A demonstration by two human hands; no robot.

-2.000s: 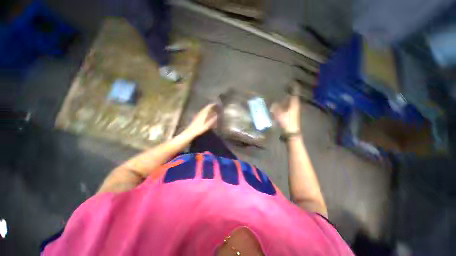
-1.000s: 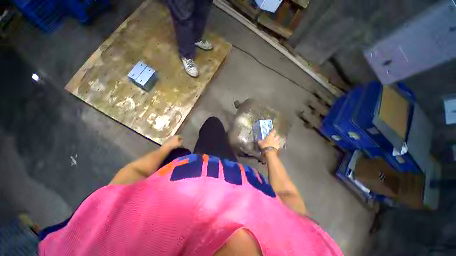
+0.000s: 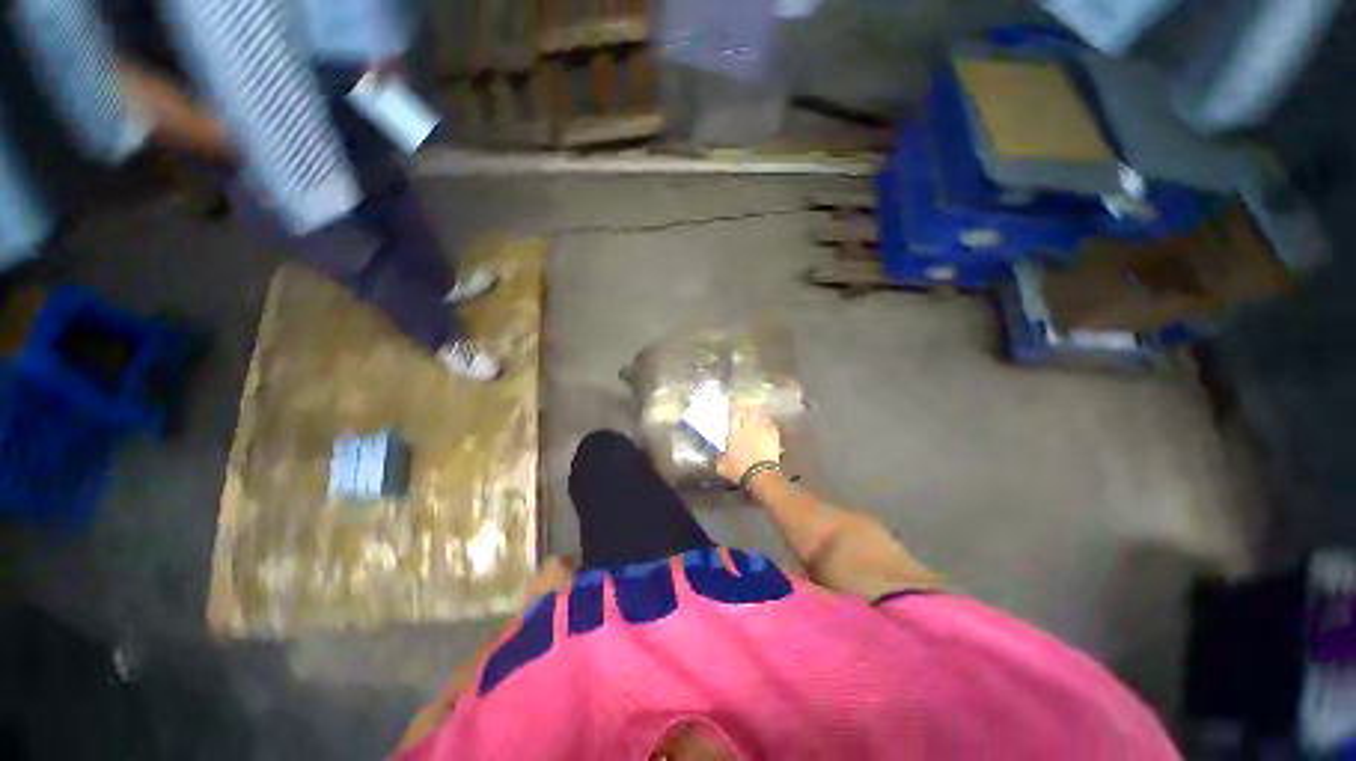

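Observation:
A small white part [image 3: 708,415] lies at the wrapped stool [image 3: 681,366], which has a shiny clear-brown cover. My right hand [image 3: 756,443] is on it at its right side, with the fingers against the part. The view is blurred. My left hand is hidden low by my body; only part of the left arm [image 3: 553,578] shows. Light blue-white parts [image 3: 366,465] stand together on the plywood platform [image 3: 271,572] to the left.
Another person [image 3: 379,260] stands on the platform's far part, holding a white piece [image 3: 396,112]. Perforated parts [image 3: 268,104] hang at the upper left. Blue crates [image 3: 952,201] with boards are stacked at the right. Another blue crate [image 3: 75,402] is at the far left.
The view has turned and shifted. My right hand stays at the part on the stool. My left hand, visible before at the platform edge, has dropped out of sight. Hanging parts now show at upper left.

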